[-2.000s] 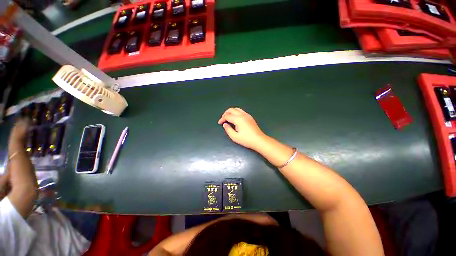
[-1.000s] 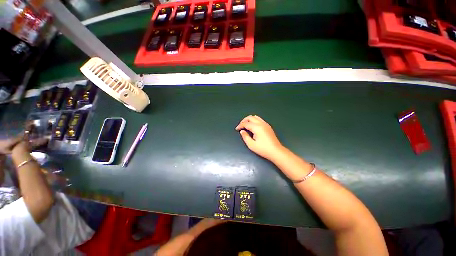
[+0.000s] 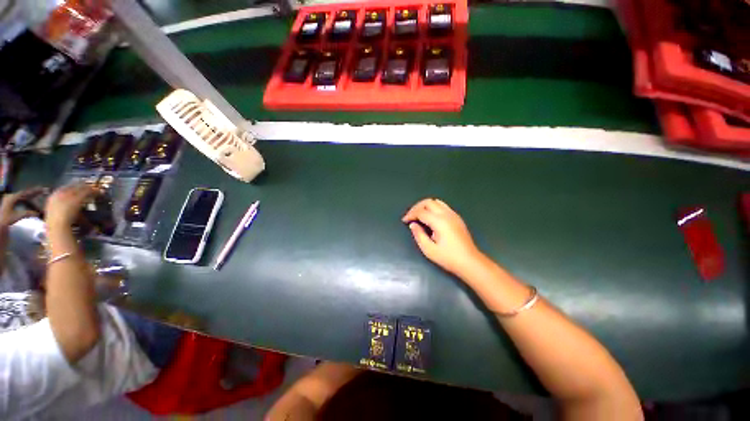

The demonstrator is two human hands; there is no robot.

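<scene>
My right hand (image 3: 442,235) rests on the dark green bench with loosely curled fingers, thumb apart from them, holding nothing. A bracelet is on its wrist. Two small black packs with gold print (image 3: 395,344) lie side by side at the near bench edge, left of my right forearm and not touched by my right hand. Part of my left arm shows at the bottom, below the bench edge; my left hand is hidden.
A phone (image 3: 194,225), a pen (image 3: 237,235) and a cream fan (image 3: 212,136) are left. A red tray of black devices (image 3: 364,99) lies beyond the white strip. Stacked red trays (image 3: 685,83) and a red packet (image 3: 701,246) are right. A neighbour's hands work at clear trays (image 3: 150,234).
The view has shifted, so bench things appear farther right. The red device tray has also moved right relative to the fan. My right hand stays resting. The neighbour's hands have moved.
</scene>
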